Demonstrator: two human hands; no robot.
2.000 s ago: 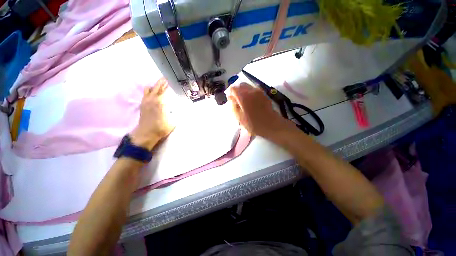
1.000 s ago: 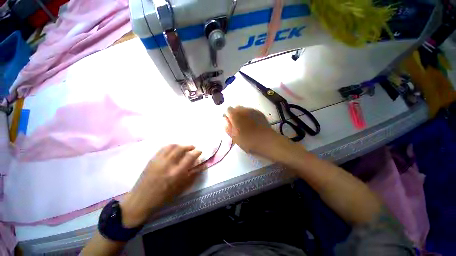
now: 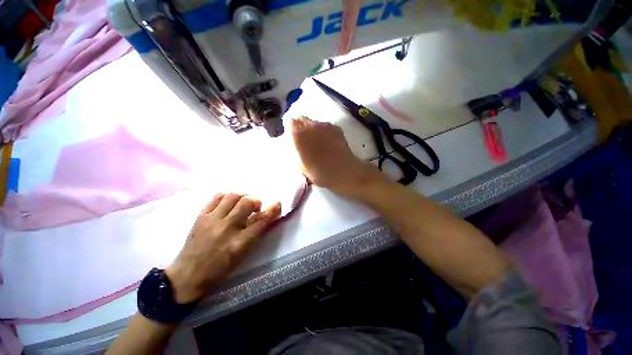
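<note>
A pink garment panel [image 3: 118, 163] lies over the table left of and below the needle area, washed out to white under the lamp. My left hand [image 3: 225, 232], with a dark watch on its wrist, rests palm down on the panel near its front edge, fingers slightly spread. My right hand [image 3: 322, 149] is right of and below the presser foot [image 3: 242, 125], its fingers closed at the panel's right edge, pinching the layered edge. The fingertips are partly lost in glare. Tailor's shears [image 3: 384, 132] lie just right of my right hand.
The white JACK machine head [image 3: 277, 35] stands over the work. A red-pink and dark small tool [image 3: 493, 139] lies at the right. Pink cloth is heaped at the left edge [image 3: 66, 62] and hangs at the lower right [image 3: 547, 256]. The grey ruler edge [image 3: 312, 256] borders the table.
My left hand has come from beside the needle to the panel's front edge. My right hand moved down, then slightly back up. The view has shifted, so the machine sits further left and higher.
</note>
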